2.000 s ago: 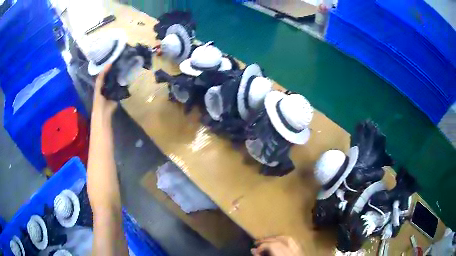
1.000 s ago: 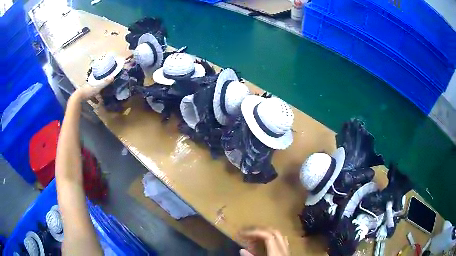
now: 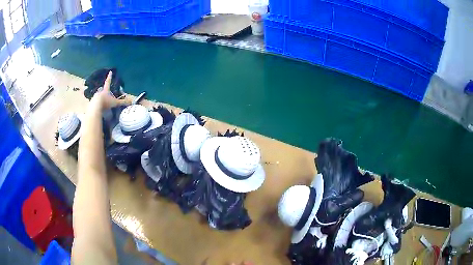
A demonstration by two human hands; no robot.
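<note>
Several black figures with white straw hats lie in a row on the brown bench. My left hand (image 3: 110,97) reaches over the far left end, at a black figure (image 3: 98,82) whose hat is hidden; I cannot tell whether the fingers grip it. One hatted figure (image 3: 69,129) lies left of my forearm, and another hat (image 3: 137,122) is just right of it. The nearest hat of the row (image 3: 232,159) is at the centre. More figures (image 3: 339,204) lie at the right. Of my right hand, only a blurred sliver (image 3: 241,263) may show at the bottom edge.
A green conveyor (image 3: 223,88) runs behind the bench. Blue crates (image 3: 352,39) stand beyond it. A phone (image 3: 432,213) and small tools (image 3: 433,252) lie at the right. A dark stick-like tool (image 3: 41,98) lies far left. A red stool (image 3: 44,217) stands below left.
My left hand has let go of the hatted figure, now lying at the far left, and moved to the black figure behind. My right hand has dropped almost out of view. The view has turned.
</note>
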